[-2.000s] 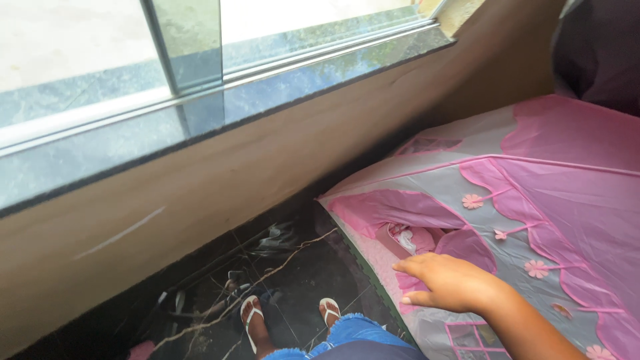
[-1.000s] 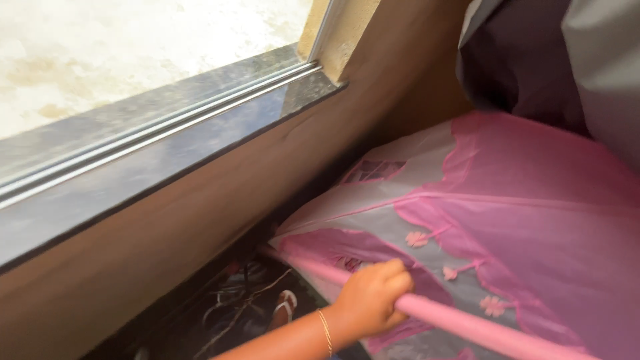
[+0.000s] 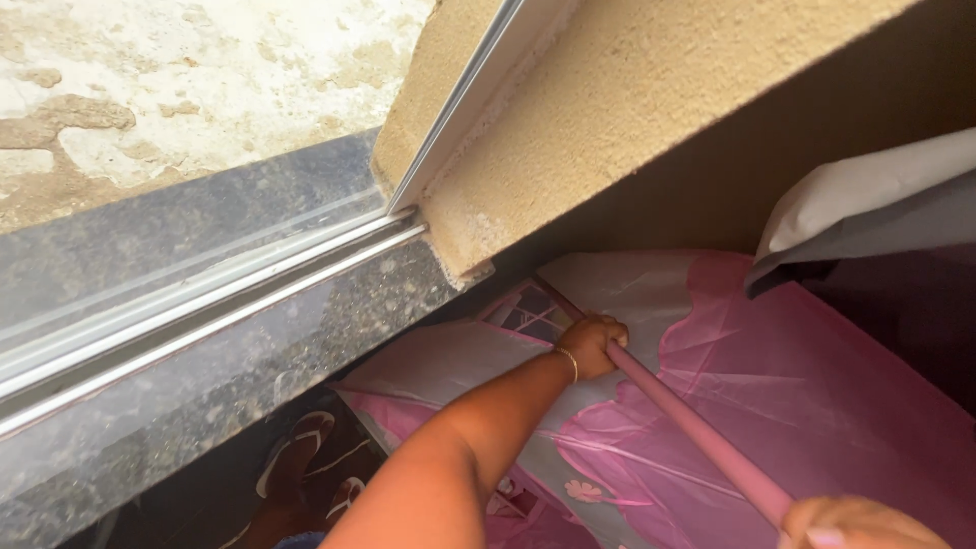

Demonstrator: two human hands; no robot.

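A long pink pole (image 3: 686,415) slants from the lower right toward the dark gap below the window ledge. My left hand (image 3: 593,345), with a thin bracelet at its wrist, is closed around its upper part. At the bottom right corner my right hand (image 3: 854,524), partly cut off by the frame, grips the nearer part. Beneath the pole lies a pink and translucent grey play tent (image 3: 732,374) of thin fabric, with flower shapes and a small mesh window (image 3: 526,313). The pole's far tip is lost in shadow.
A speckled stone window sill (image 3: 305,328) with sliding metal tracks (image 3: 191,328) runs along the left. A rough beige wall corner (image 3: 610,99) juts out beyond it. Grey and white fabric (image 3: 877,198) hangs at the right. My sandalled feet (image 3: 297,450) stand on dark flooring.
My right hand was over the tent's opening two seconds ago and now holds the pole. My left hand, on the pole a second ago too, has moved toward the wall corner. The view has shifted considerably.
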